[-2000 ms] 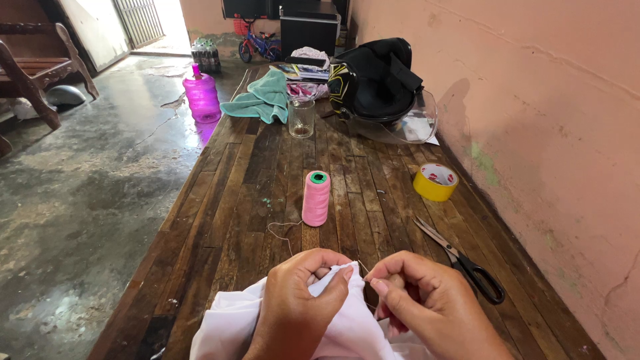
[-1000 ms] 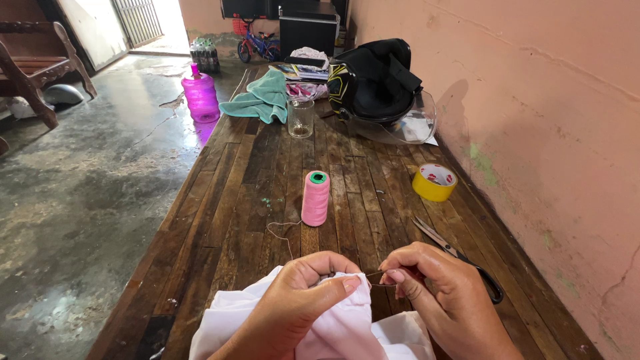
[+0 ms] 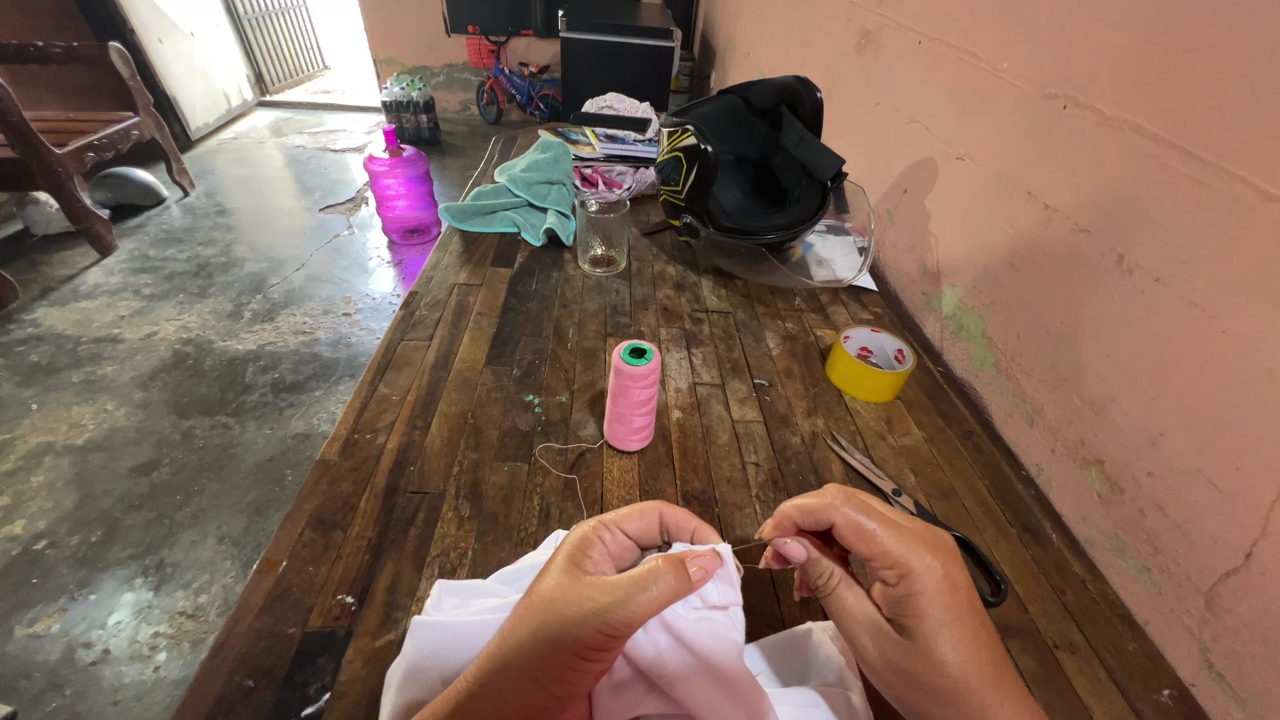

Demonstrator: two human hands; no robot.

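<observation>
My left hand [image 3: 620, 590] pinches the folded edge of a white cloth [image 3: 690, 655] between thumb and fingers. Just to its right, my right hand [image 3: 870, 570] holds a thin sewing needle [image 3: 748, 545] between thumb and forefinger, its far end at the cloth's edge. A fine thread shows faintly beneath the needle. Upright beyond the hands stands a cone of pink thread [image 3: 632, 398] with a green core, its loose strand [image 3: 560, 447] curling toward the cloth. Black-handled scissors [image 3: 900, 500] lie beside my right hand, the handles partly hidden by it.
A roll of yellow tape [image 3: 870, 366] lies near the wall. Farther back on the wooden table [image 3: 480, 420] are a glass jar [image 3: 603, 240], a teal towel [image 3: 525, 195] and an upturned black helmet [image 3: 760, 170] with a clear visor. A purple water jug [image 3: 402, 190] stands on the floor at left.
My right hand has shifted slightly right since two seconds ago, and more of the needle shows between it and the cloth. My left hand still grips the cloth's edge.
</observation>
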